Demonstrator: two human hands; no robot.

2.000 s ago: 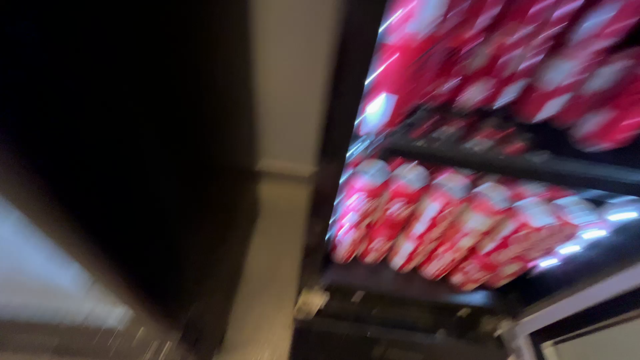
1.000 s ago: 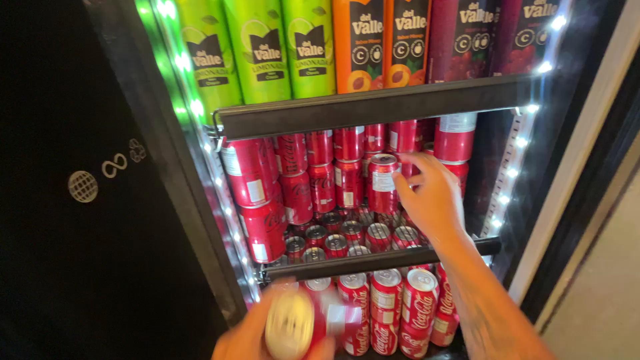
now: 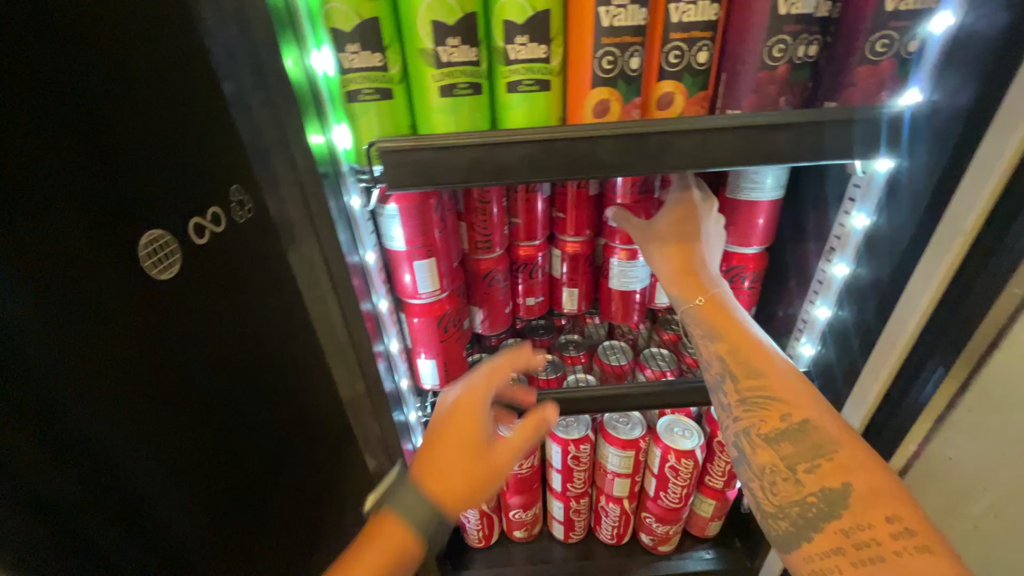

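Observation:
Inside a lit drinks cooler, my right hand (image 3: pixel 676 228) reaches into the middle shelf, its fingers around a red Coca-Cola can (image 3: pixel 626 212) that stands on top of another red can (image 3: pixel 625 282). My left hand (image 3: pixel 484 432) is nearer the camera, blurred, with fingers apart and nothing in it, in front of the lower shelf's black front rail (image 3: pixel 632 394). Stacked red cans (image 3: pixel 432 336) stand to the left on the middle shelf. Below, more Coca-Cola cans (image 3: pixel 570 464) stand in stacked rows, partly hidden by my left hand.
Green cartons (image 3: pixel 446 72), orange cartons (image 3: pixel 606 64) and purple cartons (image 3: pixel 772 56) stand on the upper shelf behind its black front rail (image 3: pixel 624 148). LED strips (image 3: pixel 840 272) line both sides. A black panel (image 3: pixel 160 360) with pale symbols is at the left.
The view has swung round to face the cooler. My left hand, earlier holding a blurred can low down, is now empty and higher. My right hand has moved up among the middle shelf's cans.

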